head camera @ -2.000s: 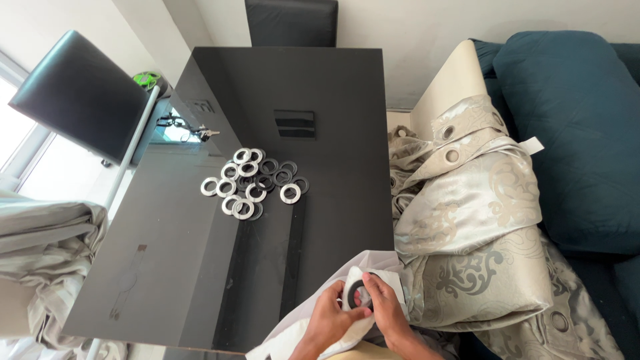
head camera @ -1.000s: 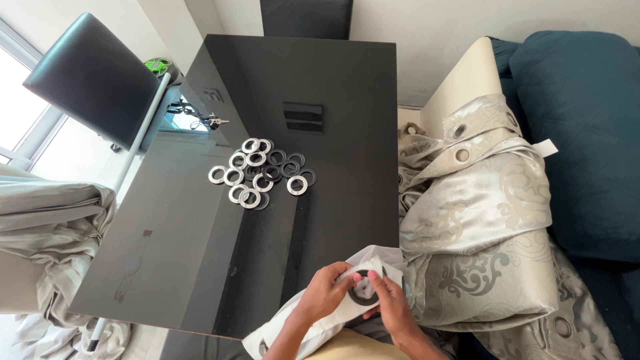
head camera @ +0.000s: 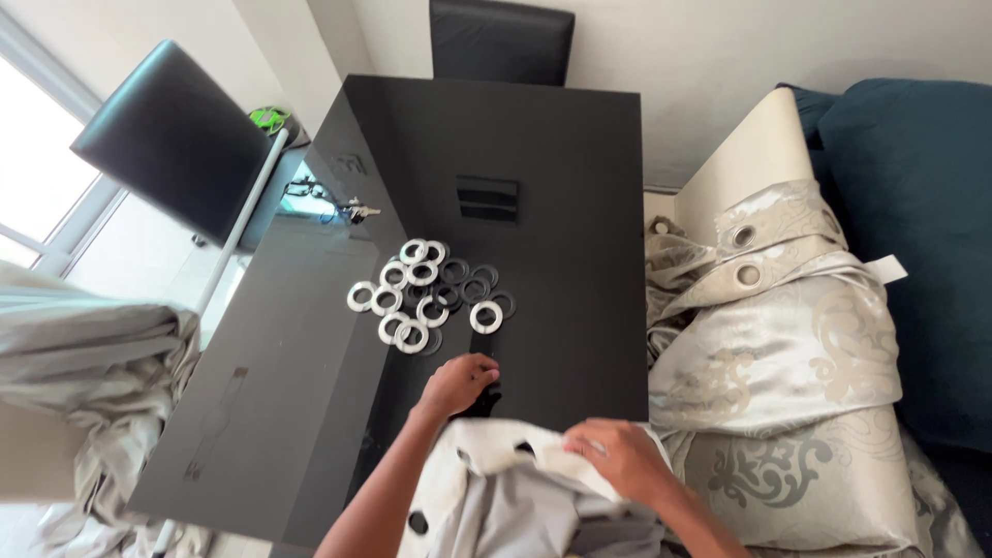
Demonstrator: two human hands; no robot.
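My right hand (head camera: 620, 457) grips the white top band of a curtain (head camera: 496, 453), which has several round holes and lies at the table's near edge. Above the dark glossy table (head camera: 573, 349), my left hand (head camera: 463, 381) is off the cloth with its fingers curled; whether it holds anything cannot be told. Just beyond it lies a loose pile of curtain eyelet rings, some silvery white (head camera: 411, 336) and some black (head camera: 474, 290), several overlapping. One white ring (head camera: 486, 317) rests at the pile's right side, partly over a dark one.
Patterned curtain fabric with metal eyelets (head camera: 775, 356) drapes over a cream sofa arm or chair at the right. Keys (head camera: 358, 211) lie at the table's far left. Black chairs stand behind (head camera: 502, 39) and left (head camera: 178, 139). More curtain cloth (head camera: 85, 364) hangs at the left.
My left hand has left the cloth and moved forward over the table toward the rings. The dark ring earlier held between both hands at the white band is no longer seen there.
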